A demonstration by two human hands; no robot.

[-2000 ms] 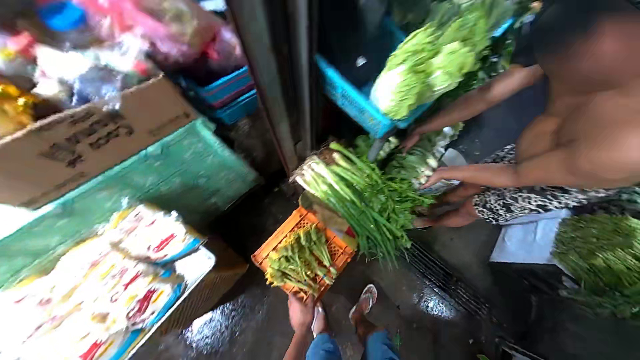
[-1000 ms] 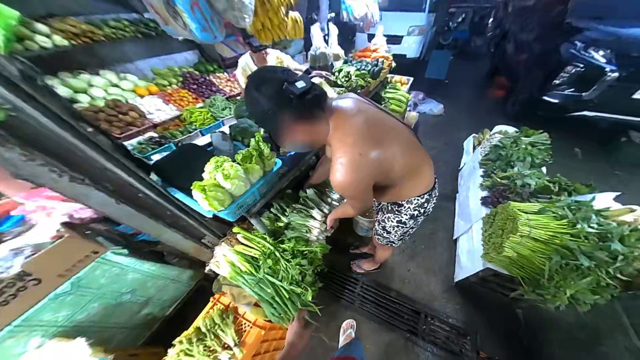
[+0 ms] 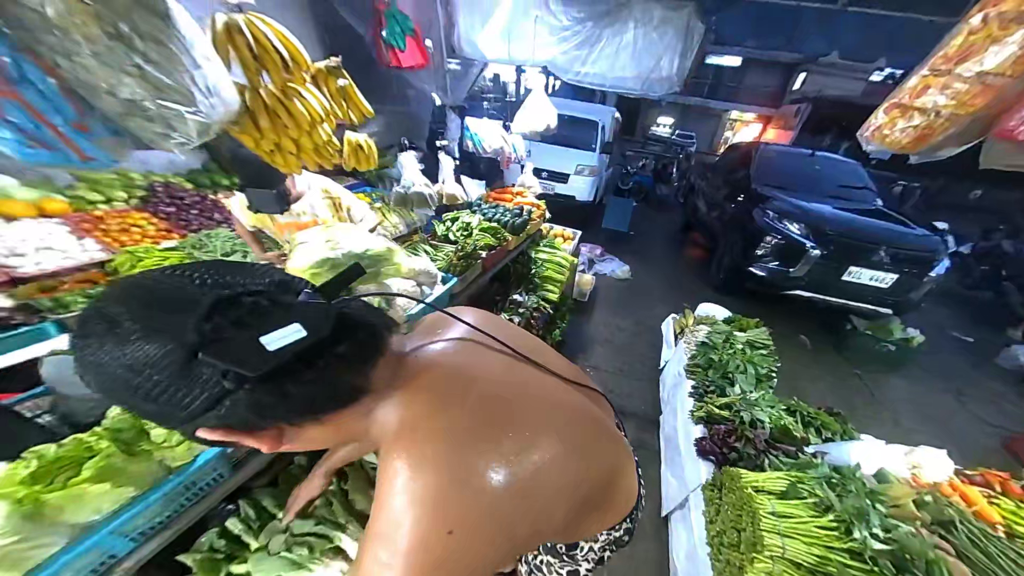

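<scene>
Neither of my hands shows in the head view now, so what they hold or touch cannot be told. Close in front, a shirtless person in a black cap [image 3: 200, 344] and patterned shorts bends forward. That person's hand [image 3: 312, 480] reaches among leafy green vegetables [image 3: 280, 528] at the lower left. Beside them, lettuce [image 3: 88, 472] lies in a blue plastic crate [image 3: 136, 516]. A pale cabbage [image 3: 344, 252] and cauliflower sit behind the person's head.
Bananas [image 3: 288, 96] and plastic bags hang over the vegetable stall. Leafy bundles [image 3: 800, 512] lie on a white-covered stand [image 3: 680, 480] at the right, with a dark pickup [image 3: 824, 224] behind. A white van [image 3: 572, 152] stands farther back, and another person leans over the stall.
The view has swung up and come closer to the bending person. My hand by the orange crate of greens, visible two seconds ago, is out of view, as are the crate and the spring onions.
</scene>
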